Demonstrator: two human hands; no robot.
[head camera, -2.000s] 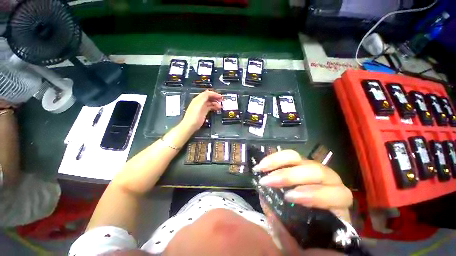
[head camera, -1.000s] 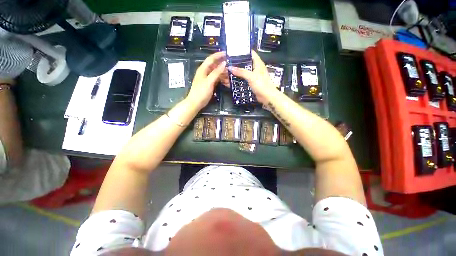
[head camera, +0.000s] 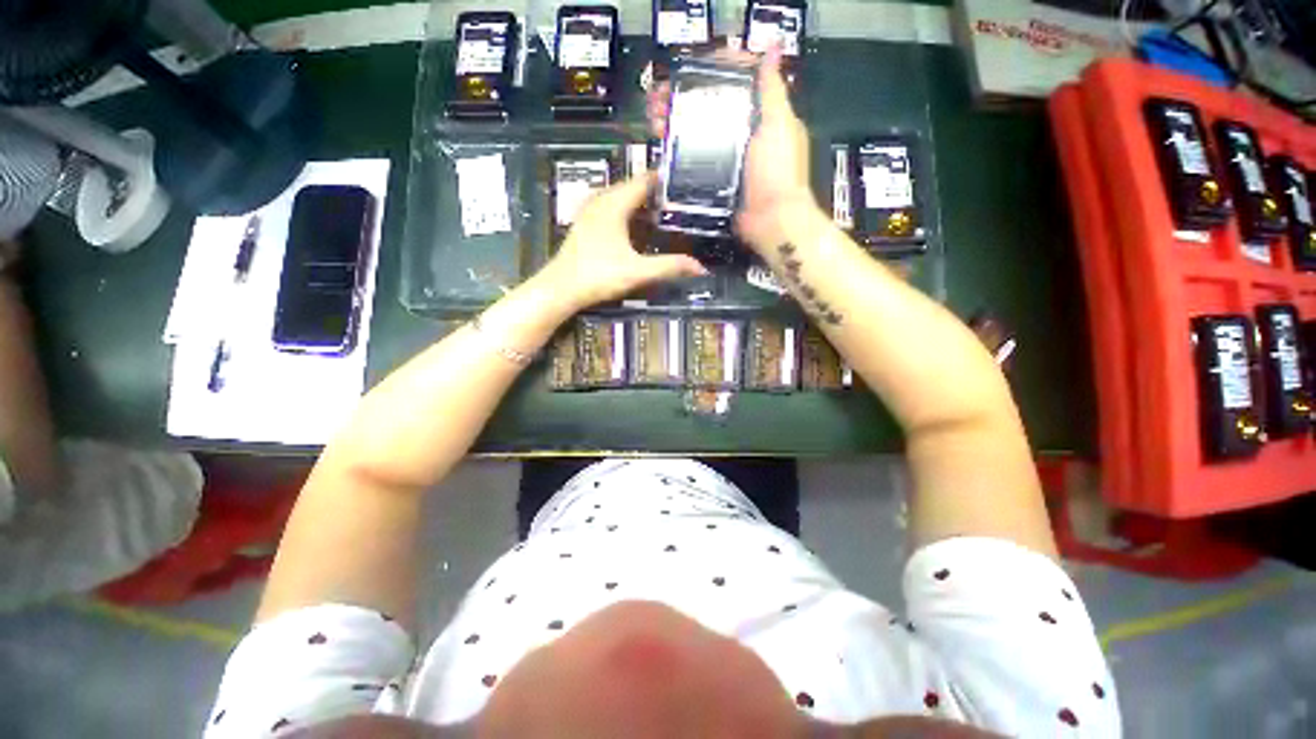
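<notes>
A flip phone (head camera: 707, 145) is held up over the clear tray (head camera: 476, 277), its pale lit screen facing me and its keypad half not visible. My right hand (head camera: 775, 152) is shut on the phone, with fingers round its back and fingertips at its left edge. My left hand (head camera: 613, 248) is at the phone's lower left, thumb spread away and not gripping it; its fingertips are partly hidden by the phone. Shut phones with labels stand in the tray, one at the upper left (head camera: 484, 65) and one at the right (head camera: 888, 195). A white slip (head camera: 484, 195) lies in the tray.
Phone batteries (head camera: 657, 351) lie in a row along the near bench edge. A red tray (head camera: 1140, 282) of shut phones is at the right. A smartphone (head camera: 323, 269) and pens lie on white paper (head camera: 202, 390) at the left, below the fans (head camera: 217, 130). Another person's arm shows far left.
The lit phone has tilted and its keypad has gone from view. My left hand has let go and opened beside it, while my right hand has moved up round the phone. The view has shifted slightly.
</notes>
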